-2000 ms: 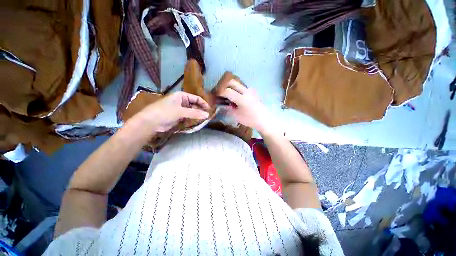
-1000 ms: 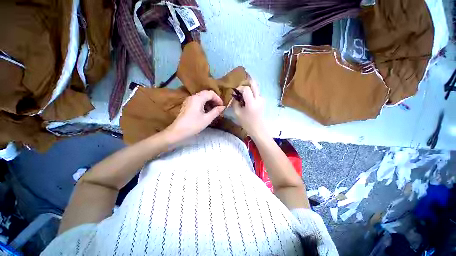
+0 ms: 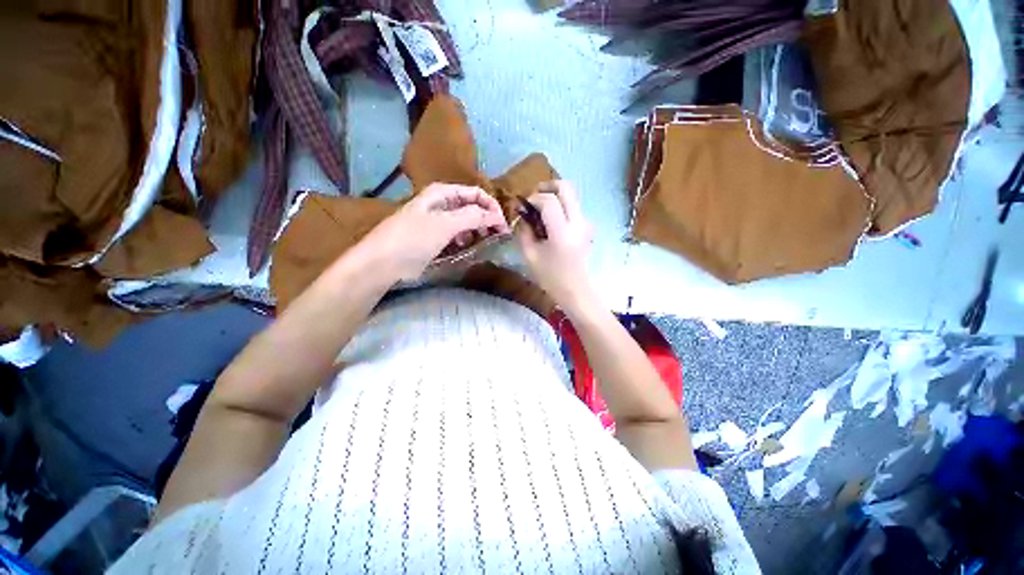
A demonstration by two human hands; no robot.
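Observation:
A brown garment piece lies over the table's front edge at my waist, with lobes standing up behind my hands. My left hand pinches its pale seam edge. My right hand is close beside it, closed around a small dark tool, probably thread snips, mostly hidden by the fingers. The tool's dark end is at the cloth between the hands.
Stacked brown panels lie at right by a grey printed bag. A brown pile is at left. Plaid strips with white labels lie behind. Black scissors are far right. A red container and scraps are below.
The brown piece has spread out to the left since the earliest frame. My left hand has moved slightly up and along the seam edge. The right hand stays close by with the dark tool.

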